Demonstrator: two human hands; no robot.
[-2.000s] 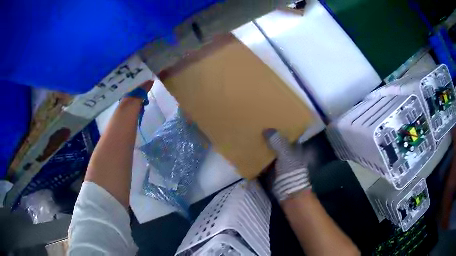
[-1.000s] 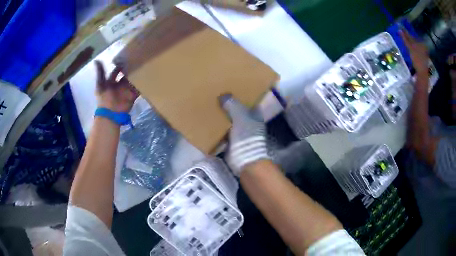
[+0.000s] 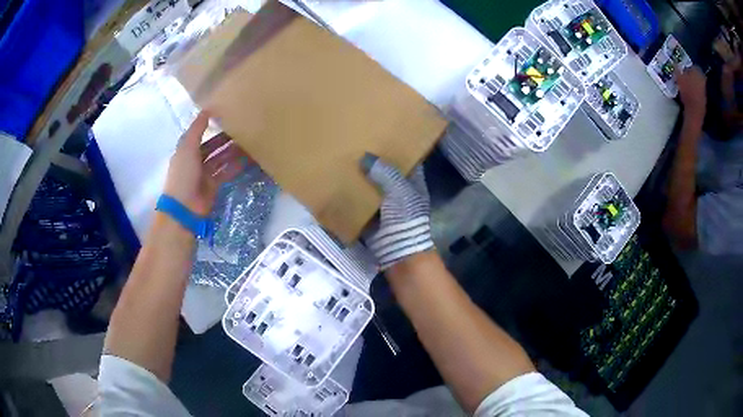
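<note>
A plain brown cardboard sheet or tray cover [image 3: 326,102] is held tilted in front of me. My right hand [image 3: 397,208], in a striped glove, grips its near right corner with the thumb on top. My left hand [image 3: 204,171], bare with a blue wrist strap [image 3: 181,216], is at the sheet's left edge, fingers partly behind it; whether it touches the sheet is unclear. At the sheet's far left end there is blurred clear film and a brown cardboard part [image 3: 204,61].
Stacked empty white housings [image 3: 297,305] stand nearest me. Stacks with green boards [image 3: 525,89] stand at the right, above a black board bin [image 3: 631,326] marked M. Bluish bubble wrap [image 3: 244,216] lies under my left hand. Another person's arm [image 3: 688,155] is at far right.
The sheet has shifted left and towards me in the picture with my gloved hand. My left hand has left the far-left edge area and turned inward. The view has shifted, showing more of the right-hand stacks.
</note>
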